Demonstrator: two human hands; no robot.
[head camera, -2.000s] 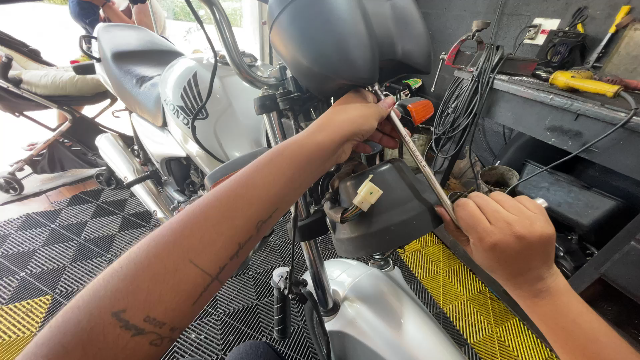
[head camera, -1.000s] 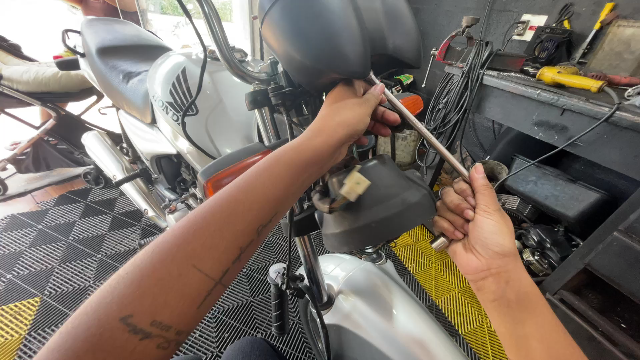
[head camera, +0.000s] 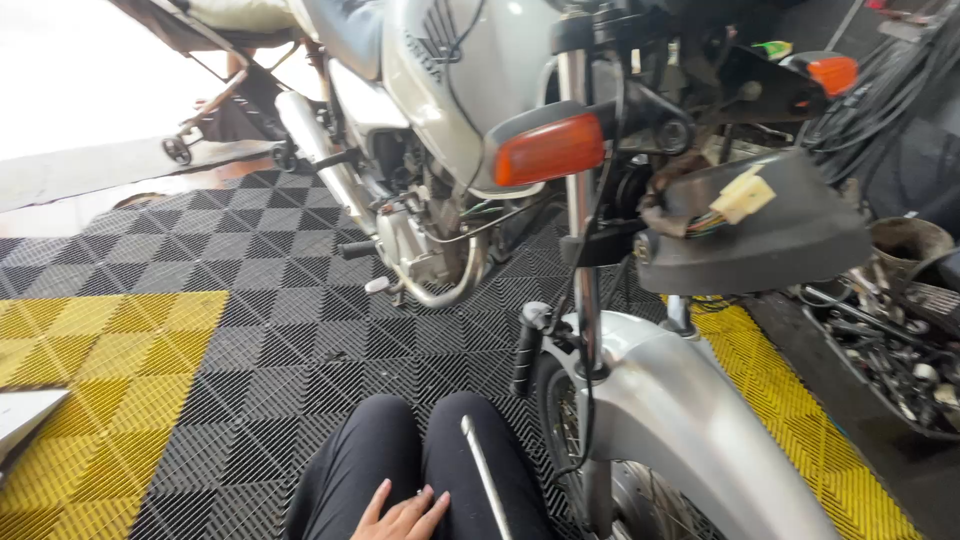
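Observation:
My left hand (head camera: 405, 517) rests on my dark trousers at the bottom edge, fingers apart, holding nothing visible. A long metal rod-like tool (head camera: 486, 476) lies across or just above my right thigh; its lower end leaves the frame. My right hand is out of view, so whether it holds the tool is hidden. In front stands a silver Honda motorcycle with its front fender (head camera: 675, 405), an orange turn signal (head camera: 551, 150) and a dark plastic housing (head camera: 757, 232). A cream wire connector (head camera: 742, 195) with coloured wires sits against that housing. A black handlebar grip (head camera: 527, 352) hangs beside the fork.
At right, a tray of loose metal parts (head camera: 892, 360) stands near a round container (head camera: 911, 240) and hanging black cables (head camera: 885, 112). A stroller (head camera: 244, 97) is at the upper left. Black and yellow grid tiles (head camera: 300, 375) cover the floor; a white-edged object (head camera: 26, 416) sits at far left.
My left hand has come down from beneath the headlight to my lap. The tool has also come down, and my right hand has left the view. The view has tilted downward.

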